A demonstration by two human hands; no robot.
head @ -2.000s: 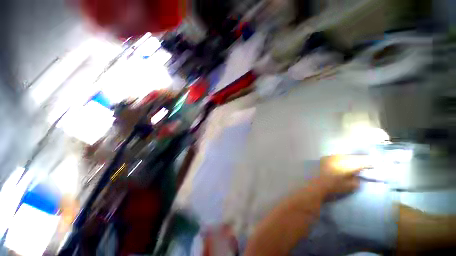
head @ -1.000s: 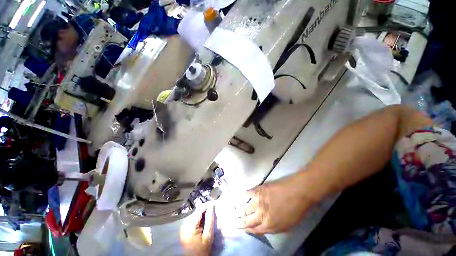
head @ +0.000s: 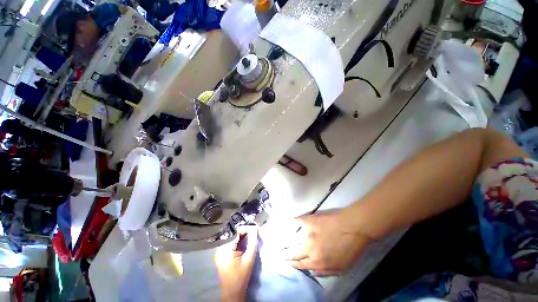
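Note:
The cream sewing machine (head: 259, 112) lies diagonally across the view, with its lamp glaring at the needle area. Pale blue cloth (head: 280, 284) lies under the machine head and between my hands; its part near the needle is washed out. My right hand (head: 321, 245) rests on the cloth to the right of the presser foot, fingers bent and pressing down. My left hand (head: 236, 265) is at the left of the needle area, thumb and finger close together at the cloth's edge; whether they pinch it is lost in the glare. Red-brown thread snips (head: 293, 165) lie by the machine base.
A white tape roll (head: 140, 189) is at the head end. A white strip (head: 312, 56) drapes over the arm. White tape (head: 460, 88) hangs near the ridged handwheel (head: 425, 42). A person (head: 88, 29) is at another machine at upper left. A red tin (head: 472, 5) stands at top right.
The blurred view of two seconds ago has settled on the machine. Since one second ago the machine has shifted slightly right in view; both hands remain beside the needle.

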